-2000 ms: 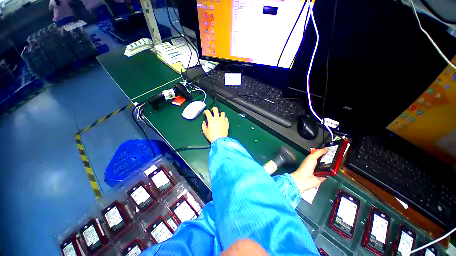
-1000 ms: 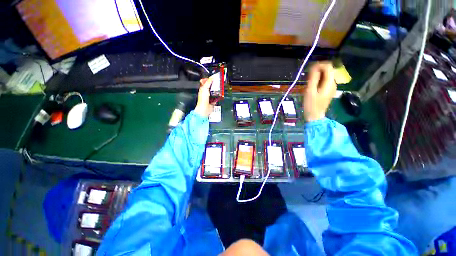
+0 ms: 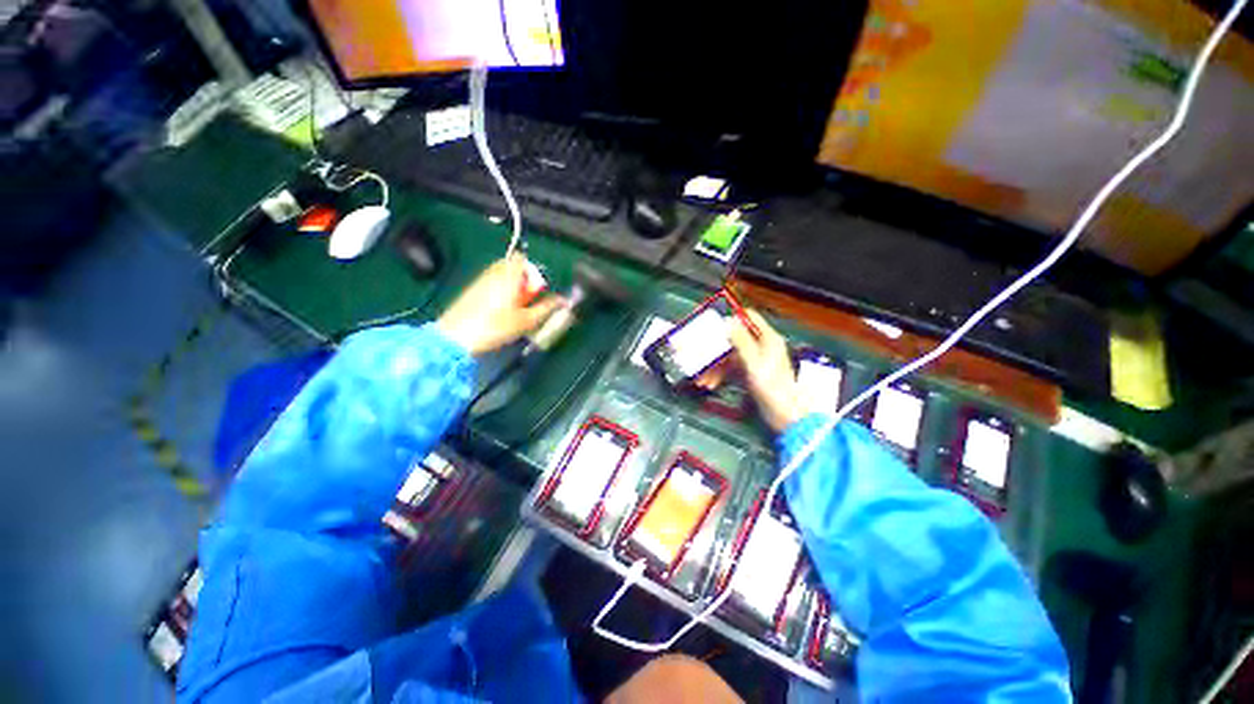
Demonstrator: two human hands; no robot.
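My left hand point(image 3: 498, 305), bare below a blue sleeve, pinches the end of a white data cable point(image 3: 498, 165); the plug is too blurred to make out. My right hand point(image 3: 770, 365) holds a red-edged phone point(image 3: 693, 343) by its right side, tilted above the back-left part of a clear blister tray point(image 3: 750, 635). More white-faced phones point(image 3: 587, 476) lie in the tray pockets. An orange-faced phone point(image 3: 673, 510) in the front row has a second white cable at its lower end.
A barcode scanner point(image 3: 553, 327) lies beside my left fingertips. A white mouse point(image 3: 359, 233) and black mouse point(image 3: 417, 249) are left. Behind are keyboards point(image 3: 543, 162), monitors and a small green-screened device point(image 3: 722, 234). The second cable crosses over my right sleeve. Another tray of phones is low left.
The phone has passed from my left hand to my right, which came down from the right. My left hand has moved left with the cable, now apart from the phone. The view has turned.
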